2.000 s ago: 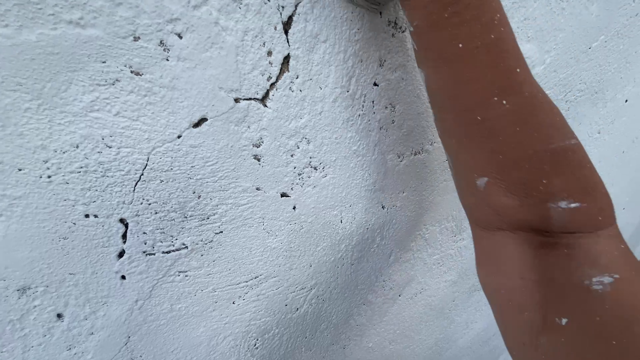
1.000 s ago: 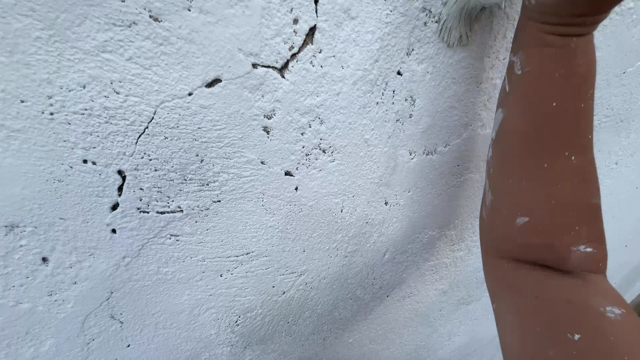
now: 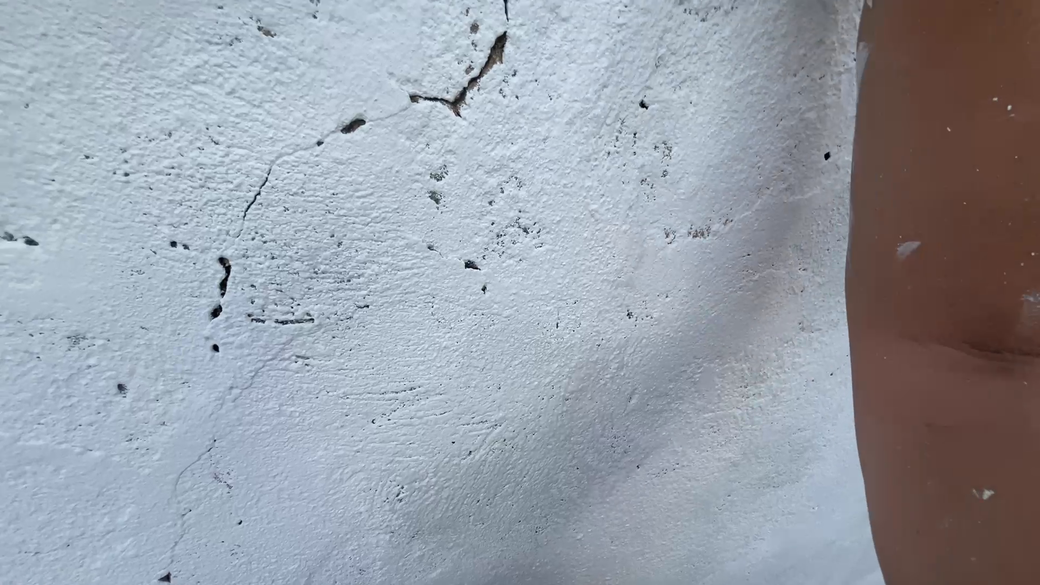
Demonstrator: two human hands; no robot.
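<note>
A rough wall coated in white paint fills most of the head view. Along the right edge runs my bare right arm, spotted with white paint, its hand beyond the top of the frame. Whatever that hand holds is out of sight. A jagged crack near the top centre shows dark, bare material inside. Thinner cracking leads from it down and left to a dark, narrow hole. My left hand does not appear.
Small pits and unpainted specks are scattered over the wall. A short horizontal groove lies left of centre. The wall surface curves, with a shaded band running diagonally towards the lower middle.
My right arm has shifted right against the wall. The pale bristles seen beside the hand at the top one second ago, and the wrist there, have left the view.
</note>
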